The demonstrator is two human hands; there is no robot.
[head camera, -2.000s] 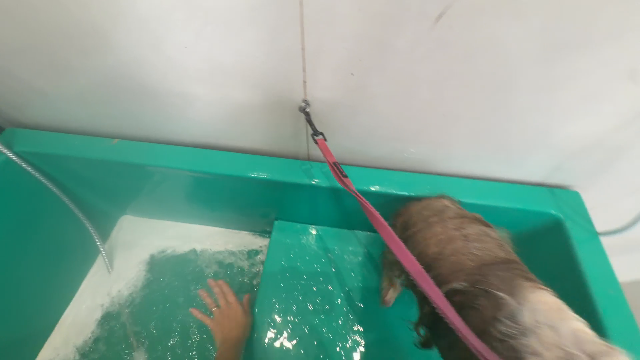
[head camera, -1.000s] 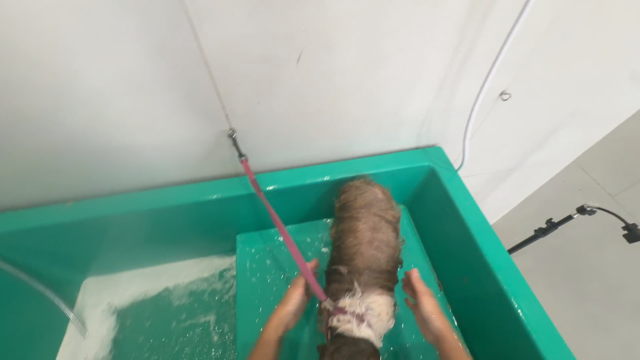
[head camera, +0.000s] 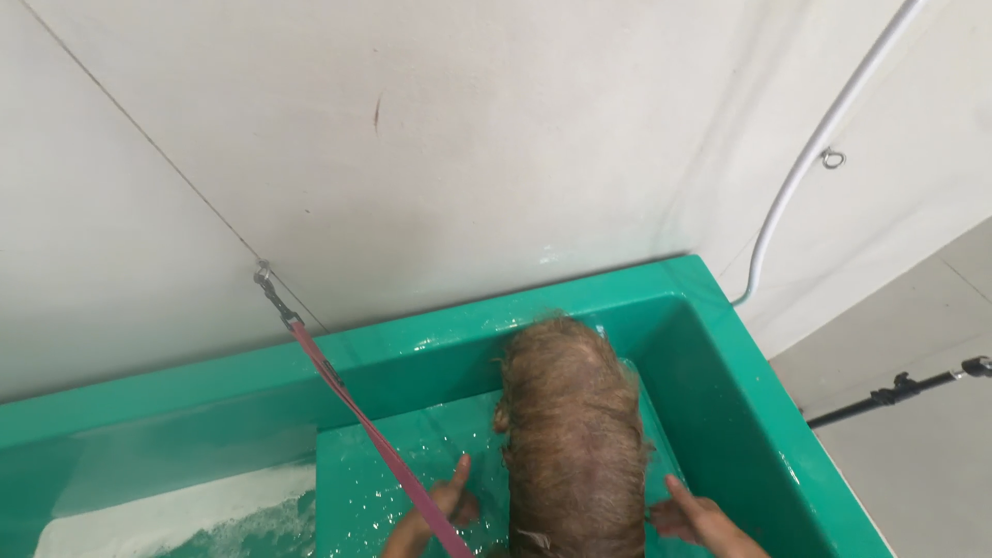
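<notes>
A wet brown dog point(head camera: 577, 434) stands on the raised green platform point(head camera: 372, 473) of a green tub, its back toward the camera's view. My left hand point(head camera: 446, 504) is left of the dog, partly behind the pink leash point(head camera: 387, 453), fingers apart and holding nothing. On the dog's other side, my right hand point(head camera: 690, 515) is close to its flank with the thumb raised; whether its fingertips touch the fur cannot be told. The leash runs from a metal clip point(head camera: 275, 294) at the wall down past the lower edge. The dog's head is out of view.
Foamy water point(head camera: 256, 535) lies in the tub's lower left part beside a white surface point(head camera: 178, 504). The green rim point(head camera: 480, 310) runs along the wall. A white hose point(head camera: 798, 170) hangs at the right near a metal eye ring point(head camera: 834, 159). A black stand arm point(head camera: 891, 394) is beyond the tub.
Two seconds ago one hand was over the foamy water at the left; now both hands are beside the dog. The dog has turned to stand more lengthwise in view. The view has shifted right.
</notes>
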